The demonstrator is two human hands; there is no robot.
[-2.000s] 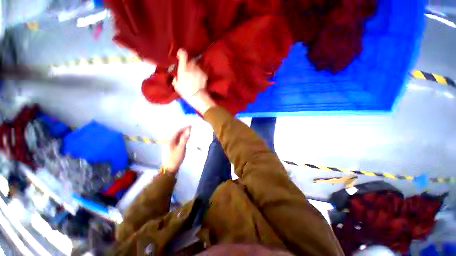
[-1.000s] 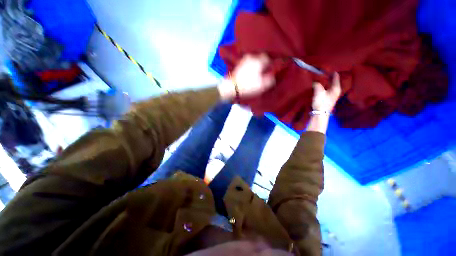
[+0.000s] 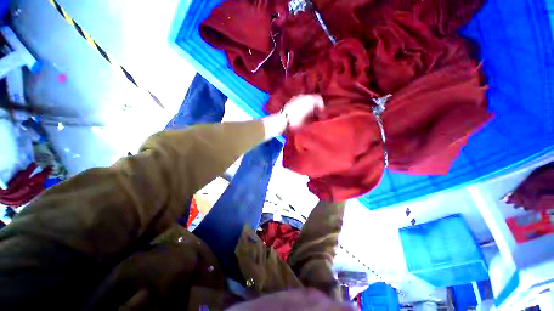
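Note:
A bright red bundle of garment pieces [image 3: 340, 146], tied around its middle with a pale strip, lies over the near rim of a large blue crate [image 3: 516, 109]. My left hand [image 3: 300, 111], slightly blurred, grips the cloth at the bundle's left side. My right sleeve reaches up to the bundle's near end; my right hand is hidden behind or under the cloth. A darker red bundle [image 3: 243, 30] with a pale tie and loose cords lies in the crate beyond.
My legs in blue trousers [image 3: 228, 209] are beside the crate. A smaller light-blue crate [image 3: 443, 249] is at the lower right, near a white frame with dark red cloth [image 3: 537, 188] on it. Yellow-black floor tape [image 3: 91, 39] runs at the upper left.
The view has shifted, showing more of the crate. The bright bundle now lies with its near end over the rim. My right hand has gone from on top of the cloth to out of sight.

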